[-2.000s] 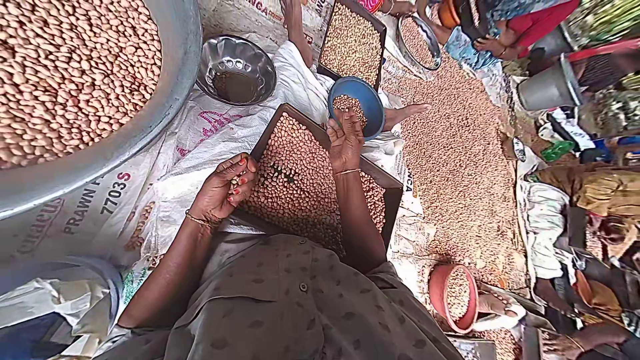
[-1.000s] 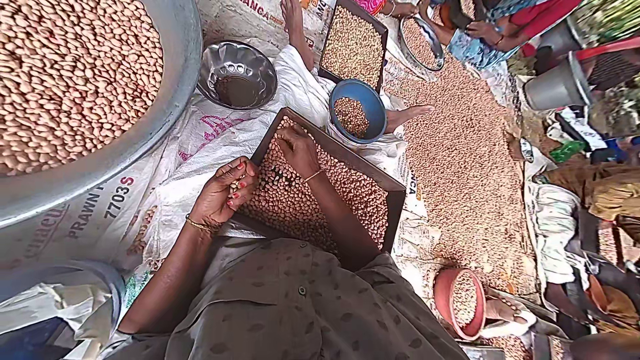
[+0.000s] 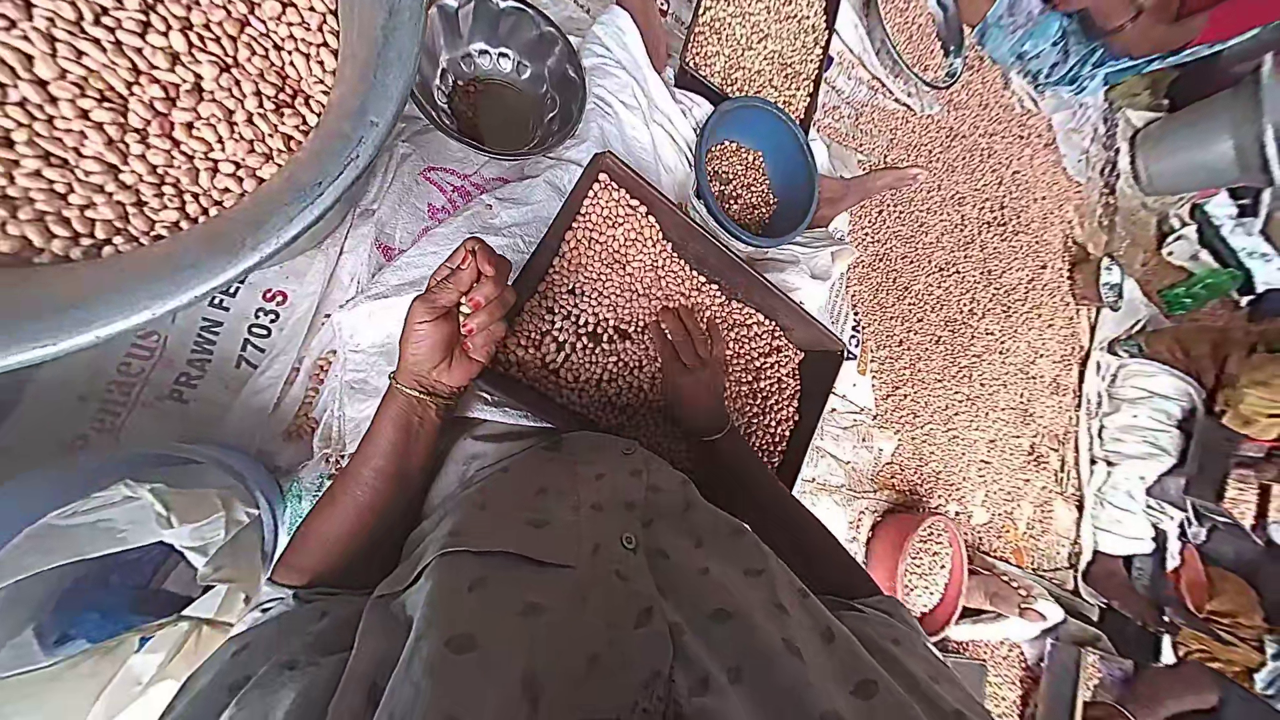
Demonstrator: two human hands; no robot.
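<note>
A dark rectangular tray (image 3: 690,230) filled with peanut kernels (image 3: 610,240) lies tilted across my lap. My left hand (image 3: 455,320) is curled just off the tray's left edge, with a few pale bits showing between its fingers. Inside the tray, my right hand (image 3: 692,370) lies palm down on the kernels, its fingers spread. Some kernels in the tray's left part look darker. Beyond the tray's upper right edge stands a blue plastic bowl (image 3: 795,170) partly filled with kernels. A fluted metal bowl (image 3: 555,75) with a little dark matter in it is farther left.
A large metal basin (image 3: 385,90) of kernels stands at upper left. Another tray (image 3: 690,75) lies ahead near a bare foot. Kernels (image 3: 970,300) cover sheets at right, beside a red bowl (image 3: 885,560) and a grey bucket (image 3: 1190,150). Other people sit at right. A lined tub (image 3: 240,470) is at lower left.
My right hand has moved from over the blue bowl down into the tray, then nearer to me across the kernels. My left hand stays beside the tray's left edge, now raised slightly.
</note>
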